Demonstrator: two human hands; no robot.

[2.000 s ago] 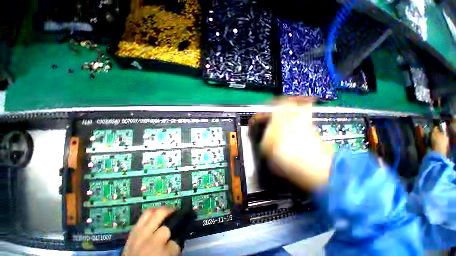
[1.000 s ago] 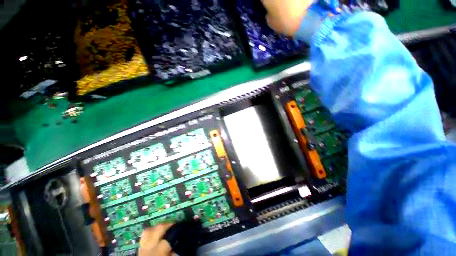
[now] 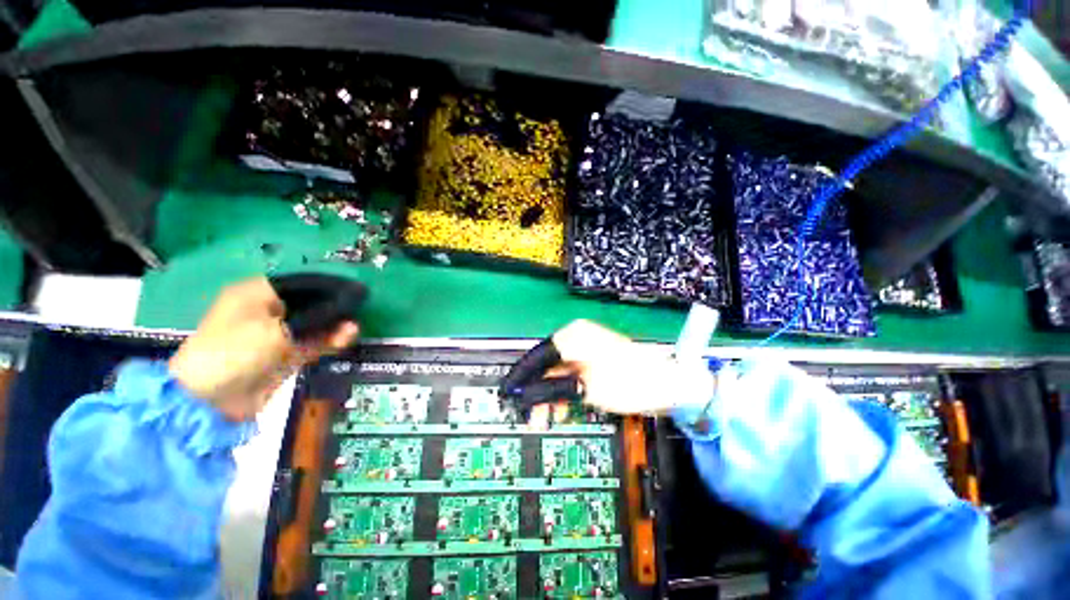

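A black pallet [image 3: 428, 431] holds several small green circuit boards [image 3: 478, 458] in rows of three, with orange bars on its left and right edges. My right hand [image 3: 593, 373], with black-covered fingers, is over the top row at its middle and right boards. Its fingertips point down at the boards; whether they hold a part cannot be told. My left hand [image 3: 264, 340], blurred and also with black finger coverings, is above the pallet's top left corner, near the green mat. I cannot tell whether it holds anything.
Behind are bins of brown-silver bits [image 3: 332, 123], yellow parts [image 3: 487, 182], dark cylinders [image 3: 648, 211] and blue-violet cylinders [image 3: 798, 246]. Loose bits [image 3: 352, 234] lie on the mat [image 3: 469, 293]. A blue coiled cord [image 3: 909, 129] hangs at right. Another pallet is at right.
My right hand has come from the blue-violet bin to the pallet's top row. My left hand has moved from the bottom row up to the top left. The view has turned and shifted.
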